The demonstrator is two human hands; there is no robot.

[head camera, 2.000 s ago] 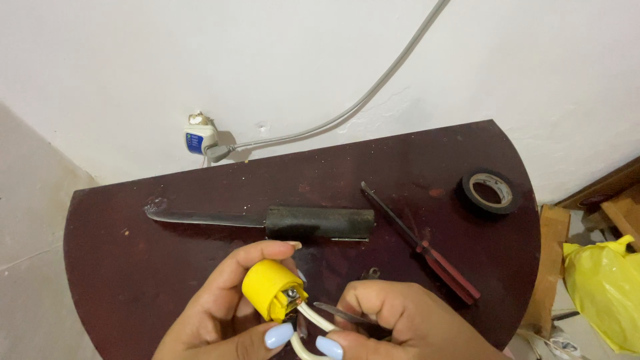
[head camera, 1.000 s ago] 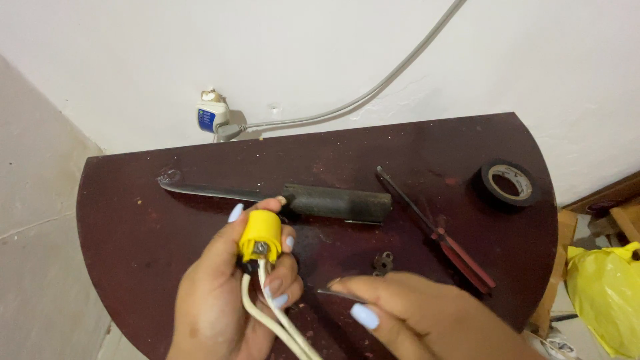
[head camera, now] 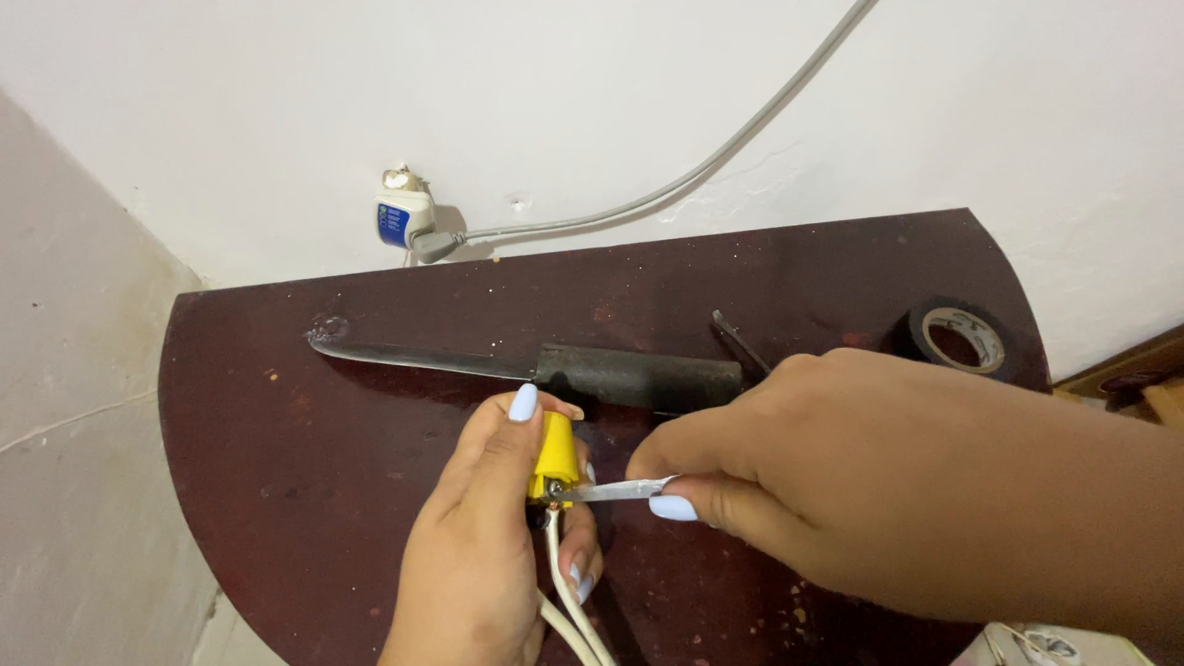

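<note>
My left hand [head camera: 495, 499] grips a yellow plastic electrical fitting [head camera: 557, 449], held with its wired end toward me. A metal screw shows at that end, with bare copper where one white wire [head camera: 561, 564] meets it; a second white wire runs beside it. My right hand [head camera: 731, 462] pinches a thin flat metal blade [head camera: 615, 490], its tip at the screw. The rest of this blade is hidden in the hand. Beyond the hands lies a large knife [head camera: 421, 359] with a dark cylindrical handle [head camera: 638, 375]. A screwdriver's shaft [head camera: 740, 340] shows behind my right hand; its handle is hidden.
A roll of black tape [head camera: 957, 338] lies near the right edge of the dark red half-round table [head camera: 324, 509]. At the wall, a grey cable [head camera: 647, 199] runs from a plug in a white and blue adapter [head camera: 402, 217].
My right hand has come up to the yellow fitting, bringing the metal blade's tip to its screw. The hand now covers the screwdriver's red handle, which showed earlier.
</note>
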